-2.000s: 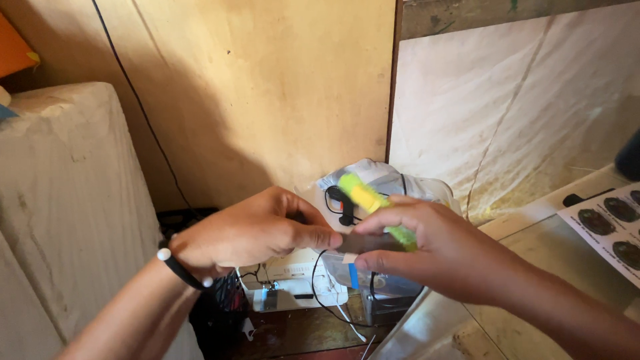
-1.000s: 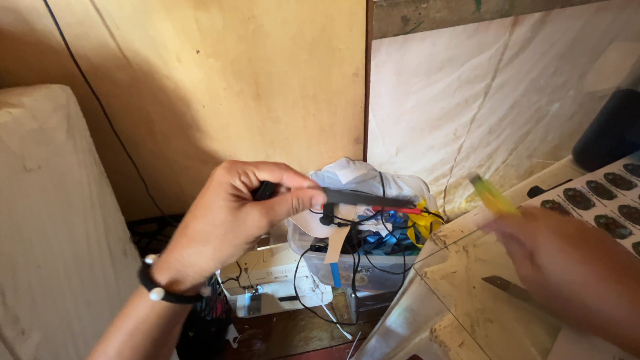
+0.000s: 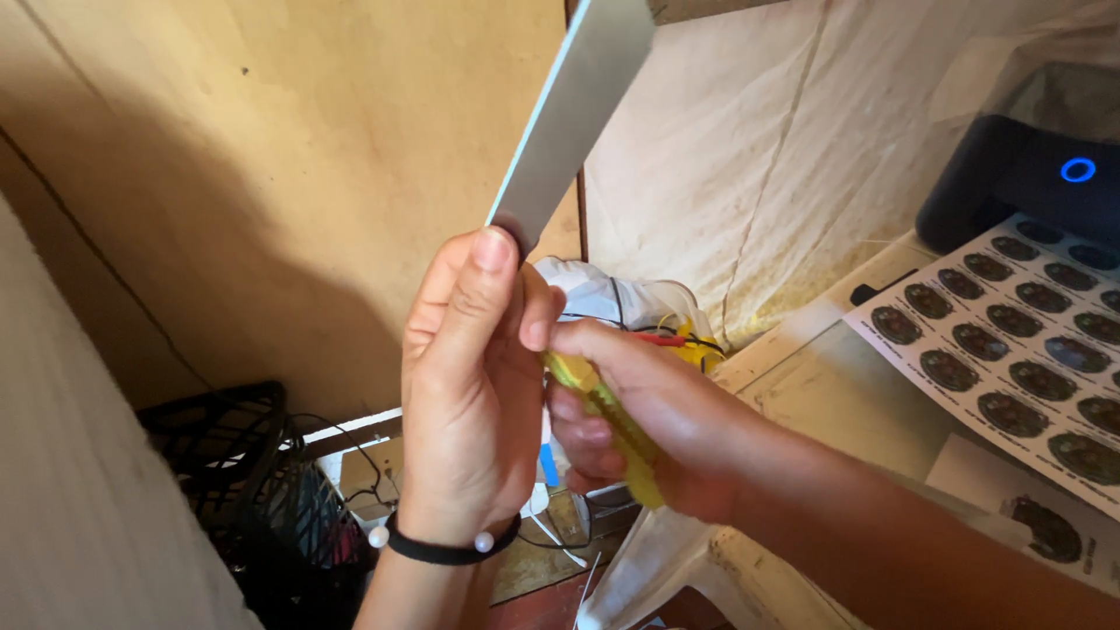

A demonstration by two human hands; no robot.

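Note:
My left hand (image 3: 477,367), with a black band with white beads at its wrist, grips the lower end of a flat grey metal blade (image 3: 582,105). The blade points up and to the right, and its top runs out of the frame. Against the fingers of that hand, my right hand (image 3: 647,420) holds a yellow-green utility knife handle (image 3: 612,420), which slants down to the right. Fingers cover the upper end of the handle, so I cannot tell whether its own blade is out.
At right a worn white table (image 3: 787,385) bears a sheet of round printed pictures (image 3: 997,332) beside a dark device (image 3: 1006,175) with a blue light ring. A black plastic basket (image 3: 245,472) stands low at left. Behind my hands is a bin holding bags (image 3: 577,284) and wires.
My right hand has come back from over the table to my left hand, with the knife handle. The flat piece in my left hand has swung from nearly level to steeply upward.

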